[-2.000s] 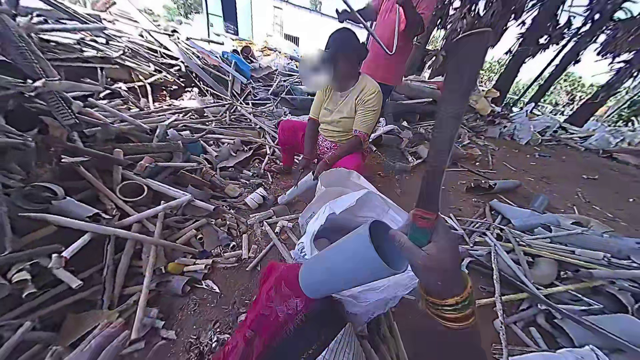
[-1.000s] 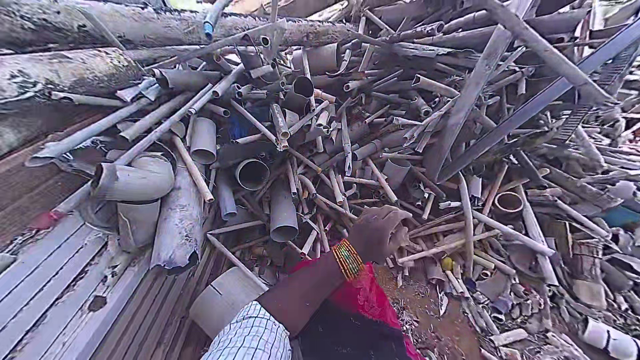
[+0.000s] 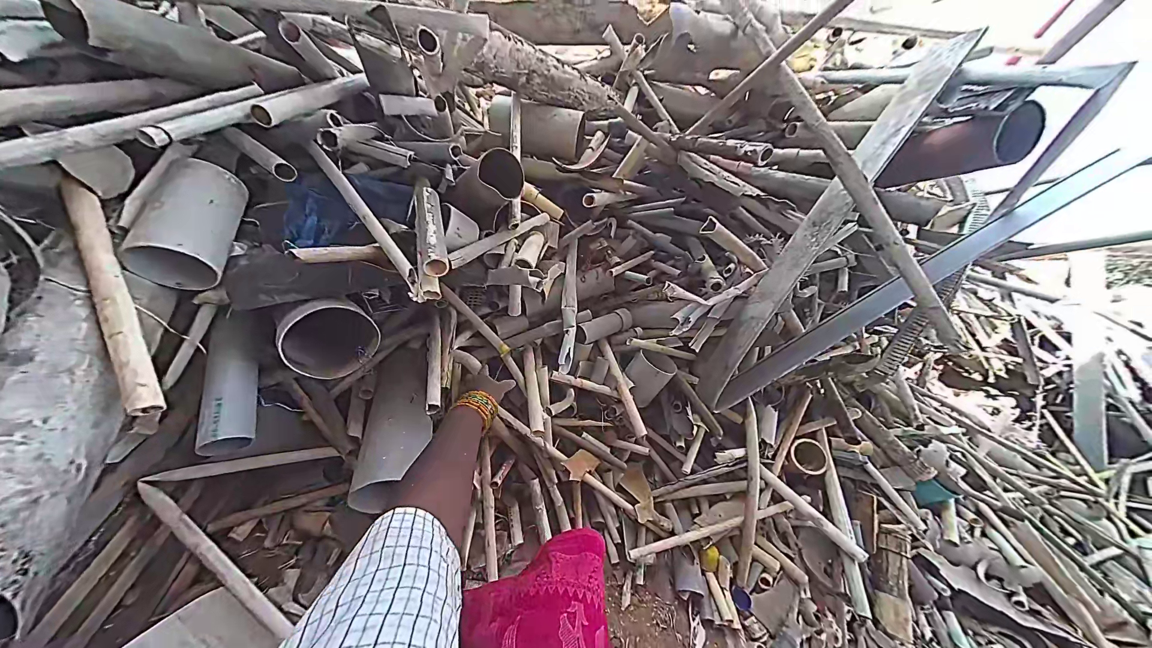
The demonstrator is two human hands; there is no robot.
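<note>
My left hand [image 3: 486, 387], with bangles at the wrist, reaches into a heap of scrap plastic pipes. Its fingers are at the thin pipes, and whether they grip one cannot be told. Just left of the forearm lies a wide grey pipe piece [image 3: 391, 436]. Farther left are an open-ended wide pipe [image 3: 328, 338] and a smooth grey pipe [image 3: 227, 387]. A thin pipe with a yellow band [image 3: 481, 322] slants down toward the hand. My right hand is out of view.
A long grey channel strip [image 3: 927, 274] and a flat weathered board [image 3: 837, 211] slant across the right of the heap. A large dusty pipe [image 3: 45, 432] lies at the left edge. Red cloth [image 3: 540, 598] covers my knee at the bottom.
The hand with bangles now reaches farther into the pipes than one second ago. The view has swung from a seated person to the heap; the blade and wide pipe seen at first are out of view.
</note>
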